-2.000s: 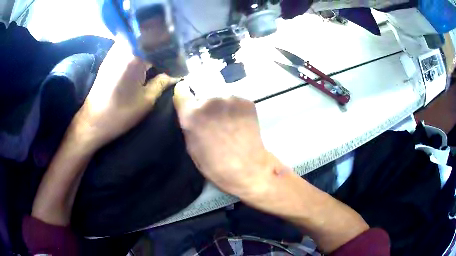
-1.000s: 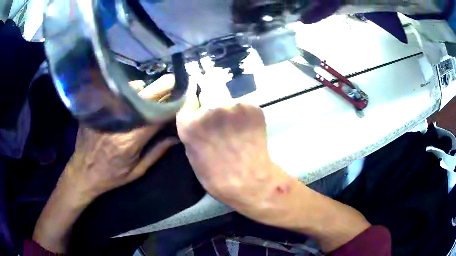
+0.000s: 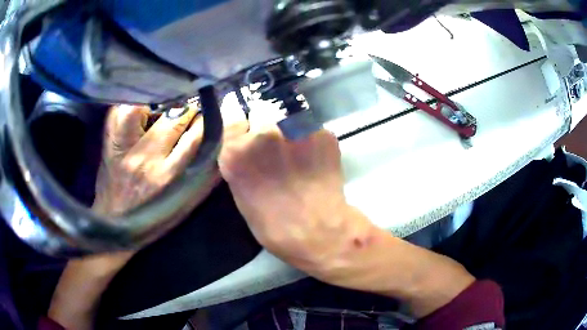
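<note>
Black cloth [image 3: 186, 248] lies on the left of the white table and under my left hand. My left hand [image 3: 145, 155] is spread flat on it, fingers pointing at the needle area, partly hidden by a shiny curved bar [image 3: 71, 219]. My right hand [image 3: 283, 187] is bent, knuckles up, beside the needle area; its fingertips are hidden under the sewing machine head [image 3: 212, 38], so its grip cannot be told. The machine's blue and white head looms over both hands.
Thread snips with red handles [image 3: 437, 106] lie on the white table [image 3: 412, 174], right of my right hand. A dark purple pointed scrap [image 3: 505, 27] is at the upper right. Black cloth with white edges [image 3: 528, 238] hangs right of the table's ruler edge.
The machine head and curved bar loom larger and lower left in view. My left hand has moved up towards the needle area and lies flatter. My right hand stays nearly in place.
</note>
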